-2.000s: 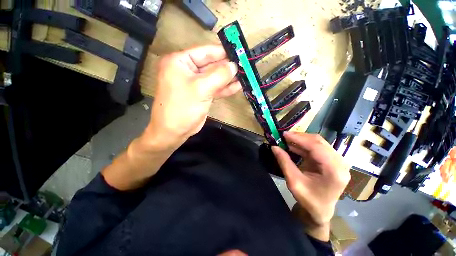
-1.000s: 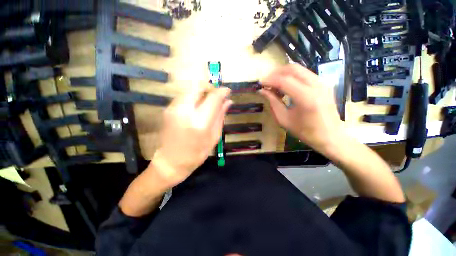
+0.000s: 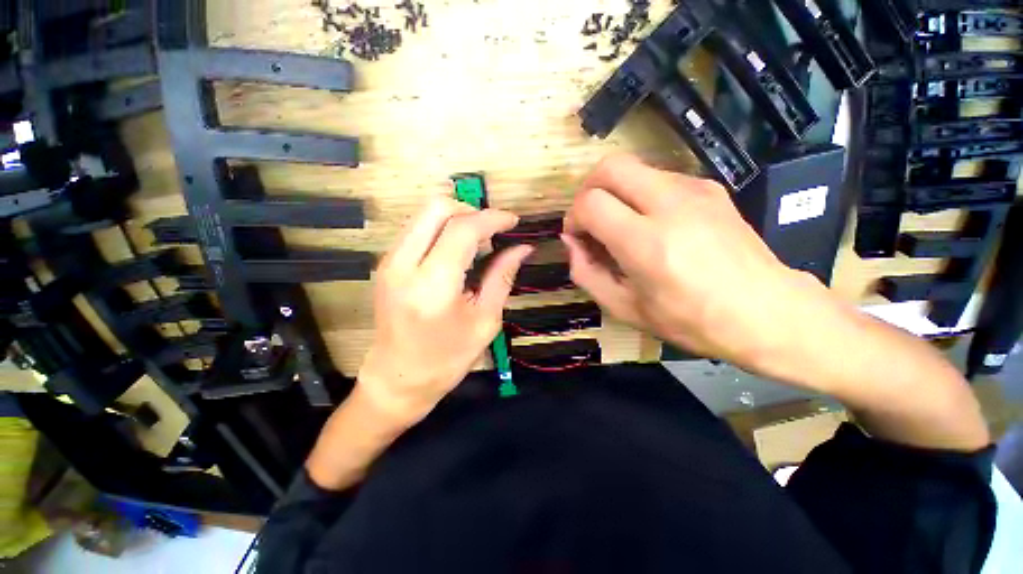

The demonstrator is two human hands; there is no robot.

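The open comb-shaped housing lies on the board in front of me, its arms pointing right. Its green circuit board shows at the far end and again at the near end; the middle is behind my left hand. Thin red wires run along the arms. My left hand is over the spine, thumb and index finger apart at the upper arms. My right hand is at the tips of the upper two arms with its fingers bent together; what its fingertips hold, if anything, is hidden.
Finished comb units are piled at the left. Small black parts lie scattered at the far side, with more to the right. Black housings lie at the far right, beside a black box with a white label.
Two seconds ago both hands held the housing up, tilted. It now lies on the board. Since one second ago, the right hand has shifted slightly down over the upper arm tips, and the view has moved.
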